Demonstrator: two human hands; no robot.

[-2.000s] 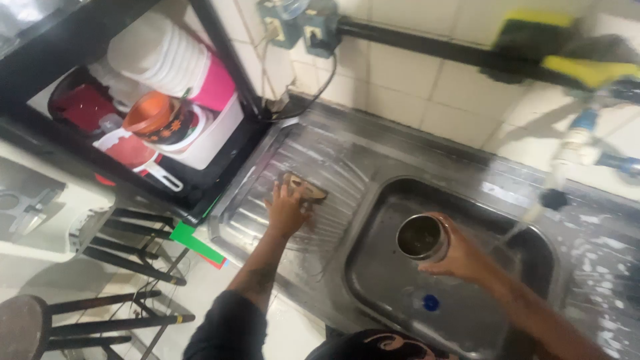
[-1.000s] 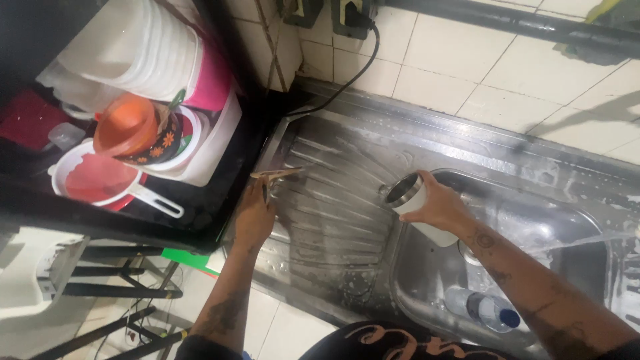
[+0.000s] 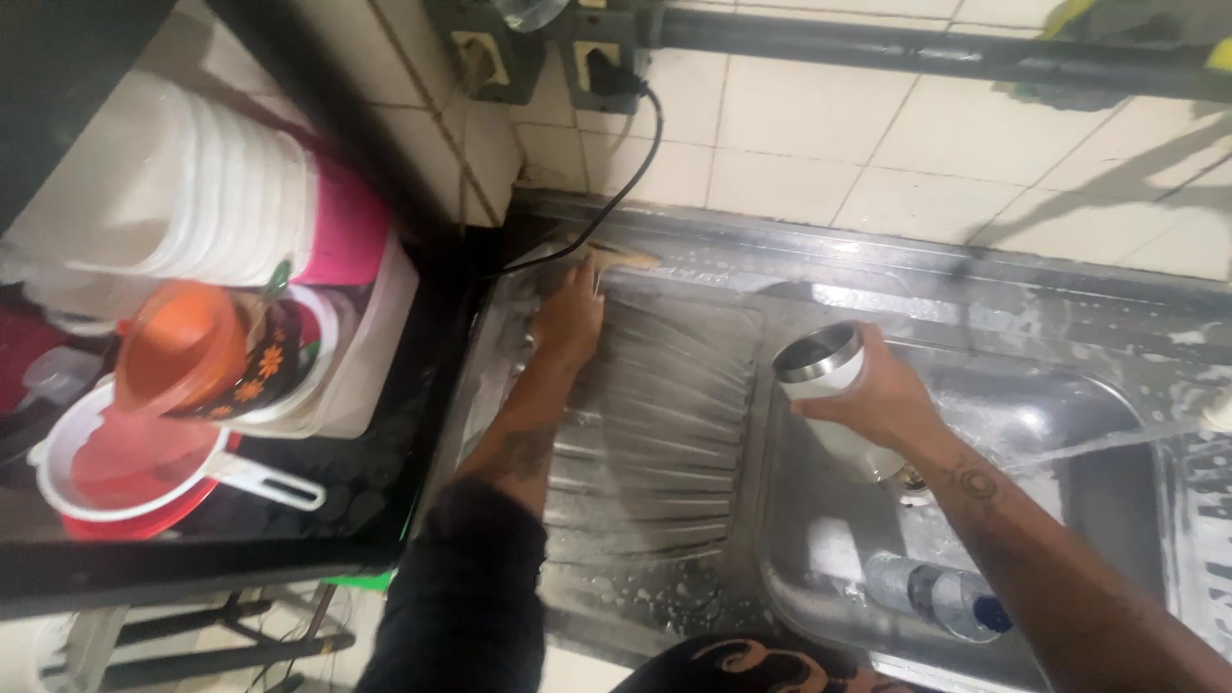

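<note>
My left hand point(image 3: 566, 322) reaches to the back left corner of the ribbed steel drainboard point(image 3: 664, 414), its fingers on a flat tan cloth or sponge point(image 3: 621, 258). Beside it, a black cable crosses the drainboard's corner. My right hand point(image 3: 881, 395) grips a white cup with a steel rim point(image 3: 826, 371), tilted over the left edge of the sink basin point(image 3: 1097, 395); its inside is dark. Water runs into the basin from the right. A clear plastic bottle with a blue cap point(image 3: 929, 592) lies on its side in the basin, below my right forearm.
On the left, a black shelf point(image 3: 356, 481) holds stacked white tubs point(image 3: 207, 192), an orange bowl point(image 3: 183, 342) and a white-rimmed strainer point(image 3: 130, 462). A plug with a black cable point(image 3: 650, 144) sits in a wall outlet. A dark pipe point(image 3: 847, 48) runs along the tiled wall.
My left hand, with the tan item, has moved from the drainboard's middle to its back left corner. My right hand has brought the cup from over the basin to its left edge.
</note>
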